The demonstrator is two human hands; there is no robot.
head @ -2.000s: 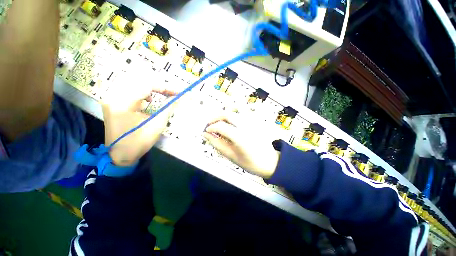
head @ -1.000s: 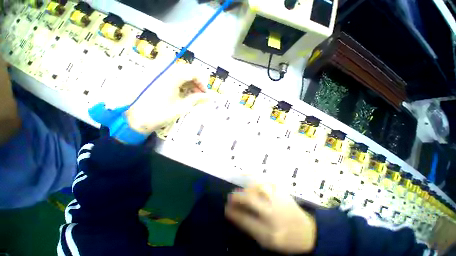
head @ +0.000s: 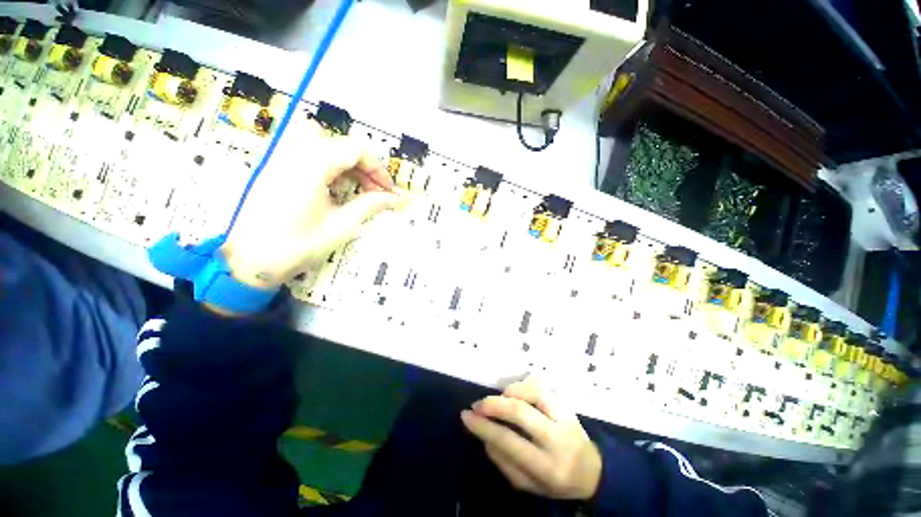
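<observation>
A long row of cream-white circuit boards (head: pixel 485 273) runs across the view. Each board bears a yellow component (head: pixel 612 248) and a black component (head: pixel 554 205) near its far edge. My left hand (head: pixel 313 207), with a blue wrist strap (head: pixel 237 288), is over the boards left of centre, thumb and fingertips brought together near a yellow component. My right hand (head: pixel 535 439) is at the near edge of the rail, fingers curled inward and low. Whether either hand pinches a small component is too small and overexposed to tell.
A cream machine (head: pixel 576 61) with a black cable stands behind the boards. Bins of green components (head: pixel 661 167) and a brown-red slatted stack (head: pixel 742 96) lie at the back right. The blue cord (head: pixel 288 121) stretches upward from my left wrist. Another person's blue sleeve (head: pixel 66 353) is at left.
The view has shifted along the row. My left hand has moved from low over the boards toward their far side. My right hand has drawn back from over the boards to the near edge.
</observation>
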